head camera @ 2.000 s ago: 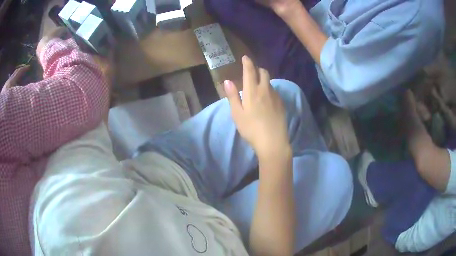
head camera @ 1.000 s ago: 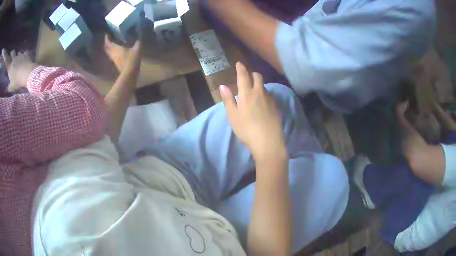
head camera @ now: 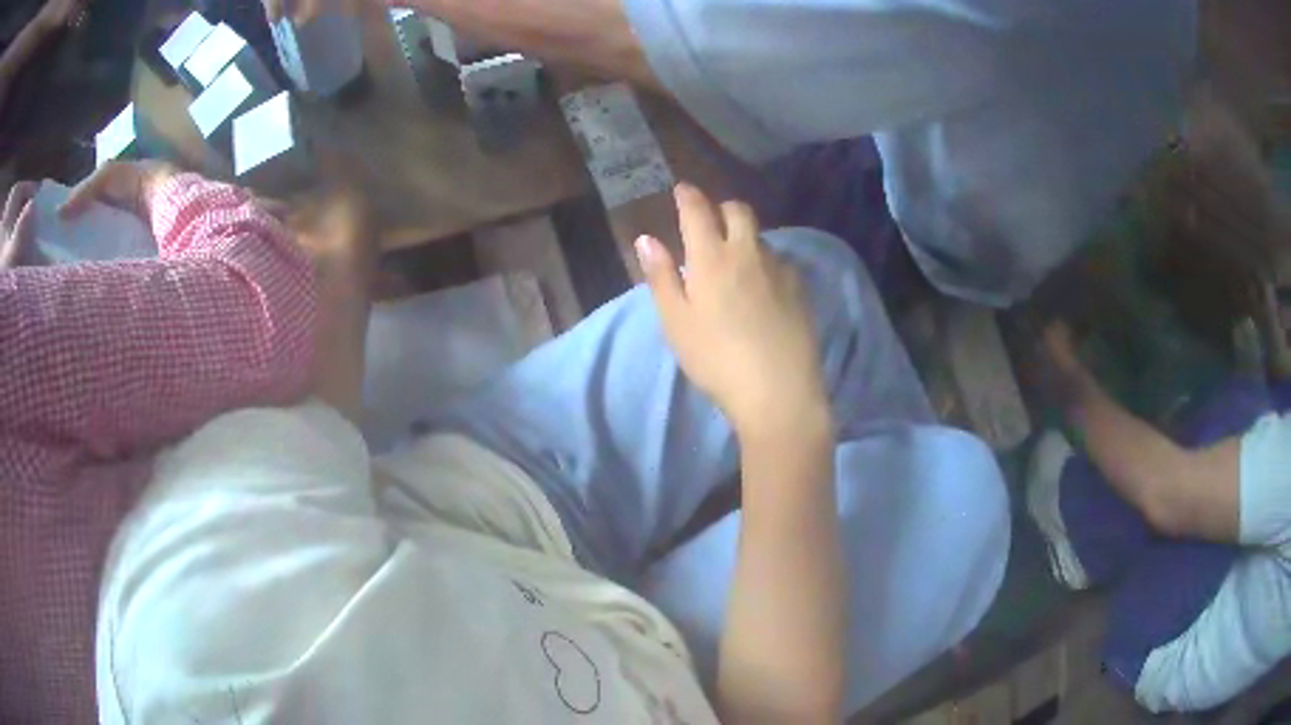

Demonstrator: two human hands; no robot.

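Note:
Pale-topped cartons [head camera: 221, 102] stand in a group at the upper left of the brown work surface [head camera: 425, 184]. A grey-white carton [head camera: 503, 96] stands near the top centre. My left hand [head camera: 337, 234] is a blur at the near edge of the work surface, below the cartons; its fingers and any contents cannot be made out. My right hand [head camera: 729, 305] is raised above my knee, back up, fingers apart, holding nothing. A white printed label [head camera: 619, 145] lies flat beyond it.
A person in red check [head camera: 184, 312] at left holds a pale carton [head camera: 92, 227]. A blue-sleeved person's arm [head camera: 552, 36] reaches across the top, near a carton [head camera: 323, 50]. A white sheet [head camera: 439, 340] lies beside my knee. Another person's arm [head camera: 1147, 460] is at right.
My left hand has drawn back from the cartons toward me. More cartons stand at upper left. The blue-sleeved arm has swung left across the top. My right hand has hardly moved.

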